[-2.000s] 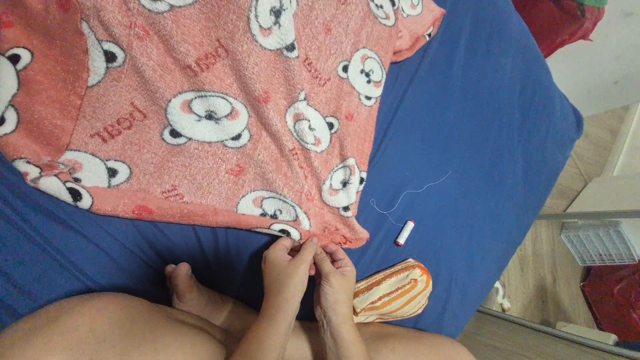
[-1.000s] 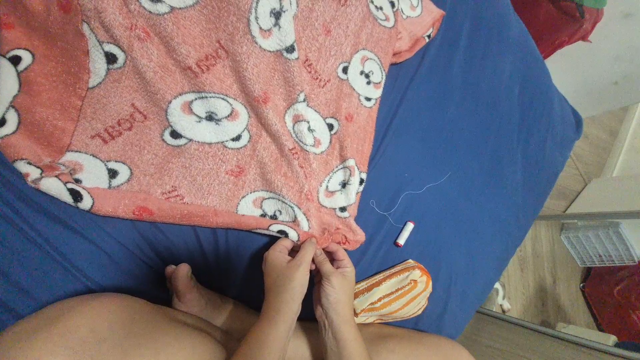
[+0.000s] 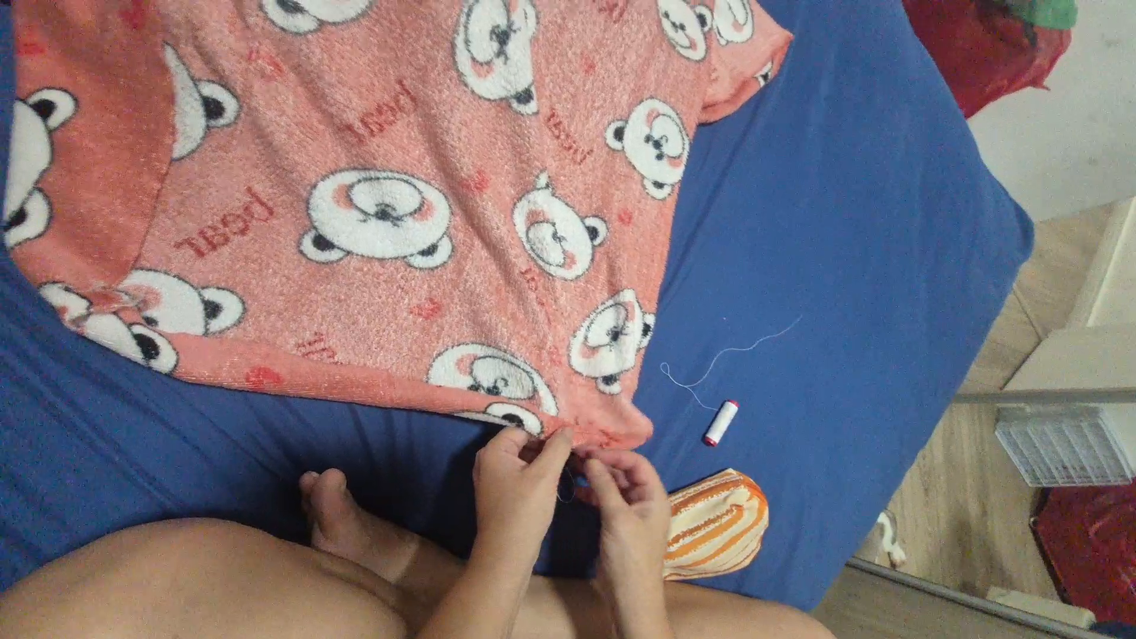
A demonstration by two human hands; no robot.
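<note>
A pink fleece fabric with a bear print (image 3: 497, 222) is spread over the blue sheet. My left hand (image 3: 524, 479) pinches its lower edge near the right corner, between thumb and fingers. Just right of it, my right hand (image 3: 621, 497) has its fingers curled by the same corner, with a thin thread loop (image 3: 565, 486) between the hands; whether it holds a needle cannot be made out. A white thread spool with red ends (image 3: 721, 423) lies to the right, a loose strand trailing up from it. Beside my right wrist rests an orange-and-cream striped cloth item (image 3: 719, 524).
The blue sheet (image 3: 852, 222) covers the bed under everything. My bare legs (image 3: 204, 577) and a foot lie along the near side. Past the bed's right edge are a grey plastic basket (image 3: 1061, 444), a dark red object (image 3: 1087, 550) and a metal rail (image 3: 958, 603).
My right hand has shifted slightly away from my left, opening a small gap where a thread loop now shows. The fabric, spool and striped item have stayed put.
</note>
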